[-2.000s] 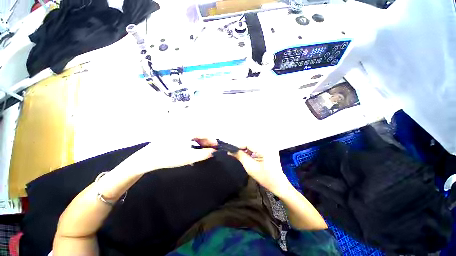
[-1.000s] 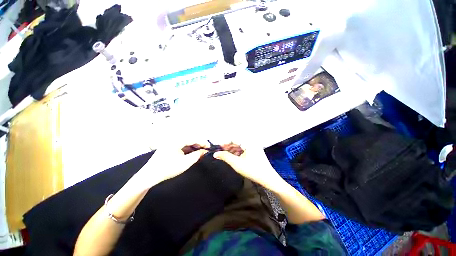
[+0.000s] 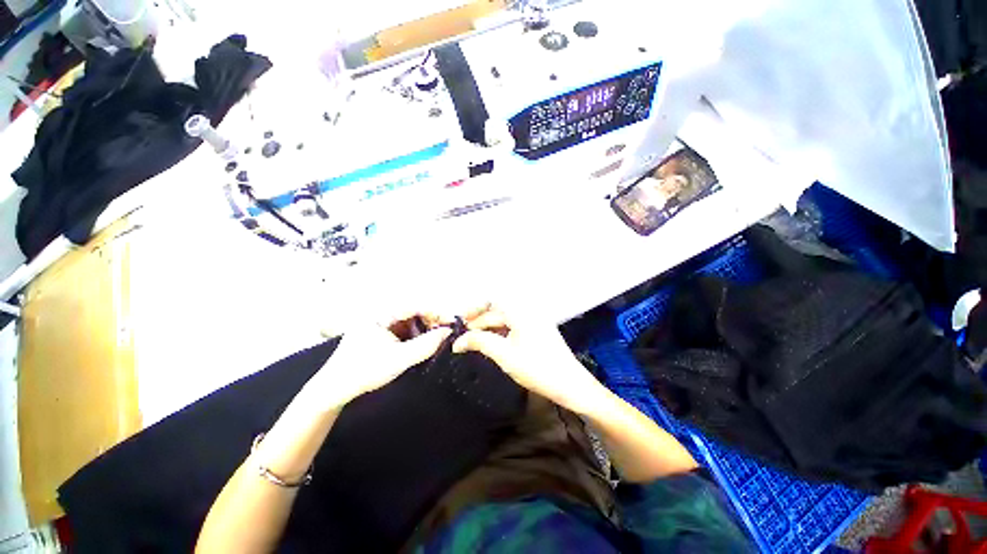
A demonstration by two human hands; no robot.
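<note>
A large black garment [image 3: 357,454] lies across my lap and the table's front edge, smooth and spread toward the lower left. My left hand [image 3: 384,352] pinches its upper edge from the left. My right hand [image 3: 509,346] pinches the same edge from the right, the fingertips close together. A small dark bit of cloth stands up between the fingers. Whether a small tool is in the fingers cannot be told.
The white sewing machine [image 3: 379,184] stands behind my hands. A phone [image 3: 666,192] lies to its right. A yellow board [image 3: 76,368] lies at left, dark clothes [image 3: 108,135] behind it. A blue crate [image 3: 779,498] with black pieces [image 3: 823,368] is at right, near a red object [image 3: 936,525].
The view has shifted, so the machine and phone sit further left. My hands have come together at the garment edge and now pinch it closely; the upright dark bit shows less.
</note>
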